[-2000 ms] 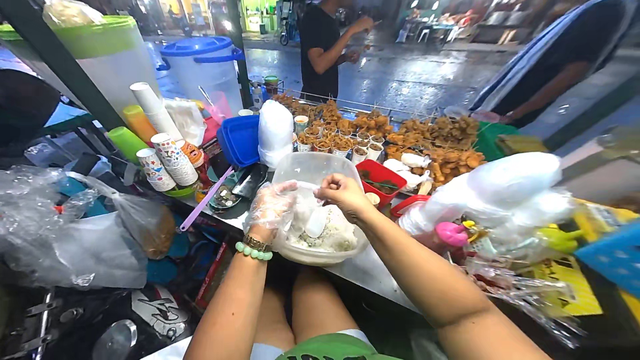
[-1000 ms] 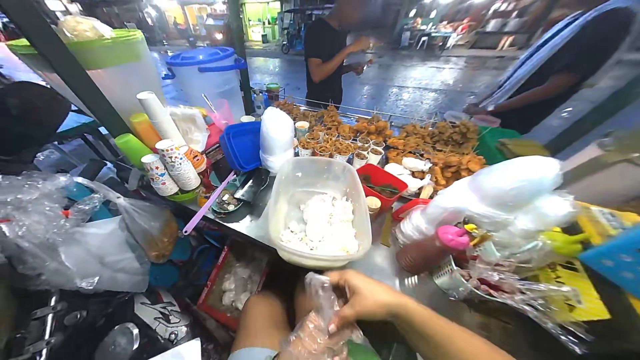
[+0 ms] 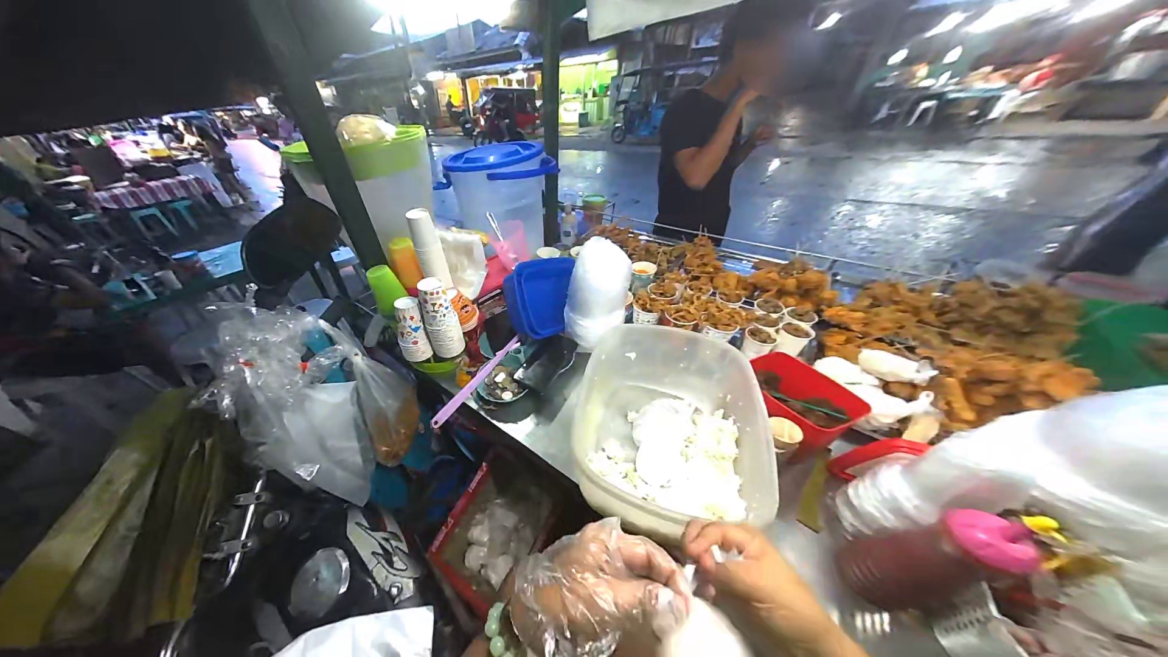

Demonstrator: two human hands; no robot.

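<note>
My left hand [image 3: 598, 584], in a clear plastic glove with a green bead bracelet at the wrist, closes around a small white plastic bag [image 3: 701, 630] at the bottom of the view. The fingertips of my bare right hand [image 3: 753, 570] pinch the top of the same bag. Just beyond both hands stands a translucent plastic tub [image 3: 607, 388] holding crumbly white food [image 3: 707, 456]; a rounded white thing, perhaps a scoop, lies on it. The contents of the bag are mostly hidden by my hands.
A red container [image 3: 853, 411] and wrapped white bundles [image 3: 885, 370] sit right of the tub. Behind are fried food pieces [image 3: 967, 319] and filled paper cups [image 3: 794, 338]. A purple-handled utensil [image 3: 474, 381] lies left. Below is a red crate [image 3: 456, 511]. A person [image 3: 698, 146] stands beyond the stall.
Both hands were over the tub two seconds ago and are now on its near side. The white bag between them now shows more clearly. The view has swung left.
</note>
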